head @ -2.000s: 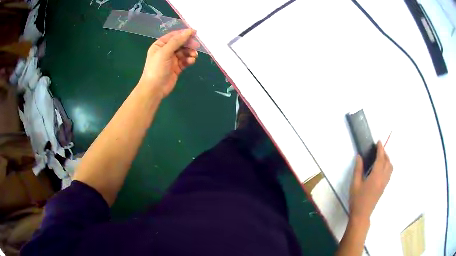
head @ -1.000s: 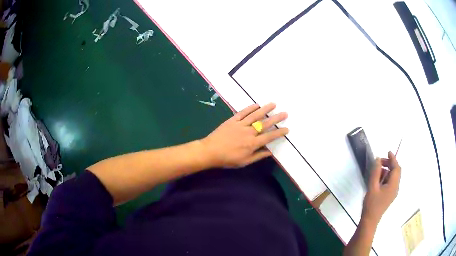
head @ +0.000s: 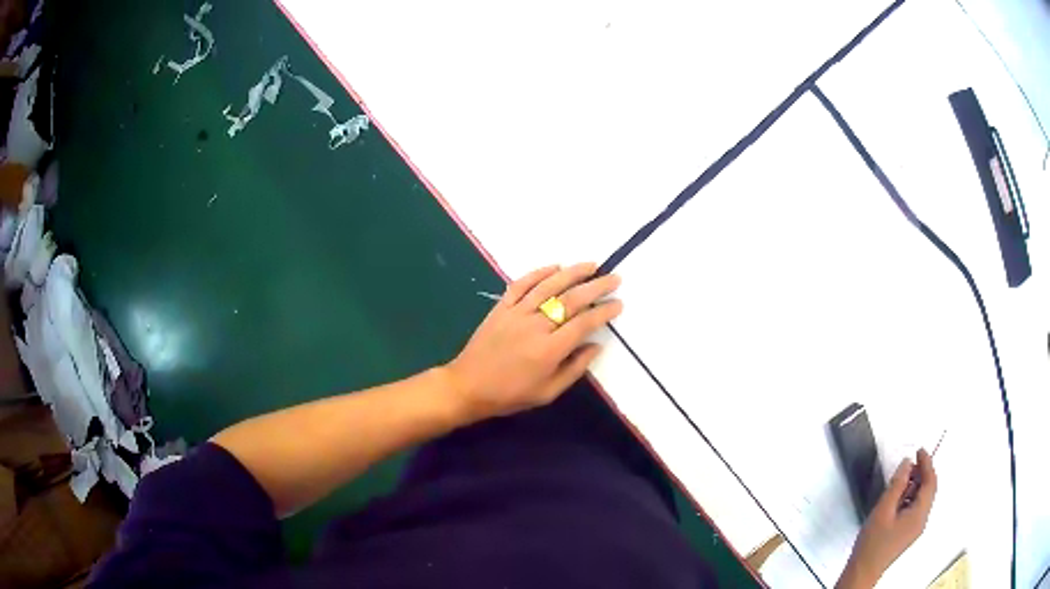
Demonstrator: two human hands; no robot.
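Note:
White paper pattern pieces (head: 737, 253) lie on the table, with thick black edges or gaps between them. My left hand (head: 535, 339), with a yellow ring, rests palm down at the red-lined table edge by a corner of the black line; its fingers are slightly apart and nothing shows in it. My right hand (head: 900, 518) is at the lower right beside a dark pattern weight (head: 857, 458), fingers curled around a thin stick, possibly a pen (head: 940, 442), whose tip points up. The ruler cannot be made out.
A black weight with a thin handle (head: 993, 190) lies at the upper right. A tan card (head: 951, 575) is cut off at the bottom. A small brown strip (head: 763, 551) is near the table edge. Scraps (head: 282, 98) lie on the green floor; pale material (head: 69, 357) is heaped at far left.
My left hand has moved from holding the clear ruler off the table edge to resting flat on the edge. The view has shifted, so weights and right hand appear lower.

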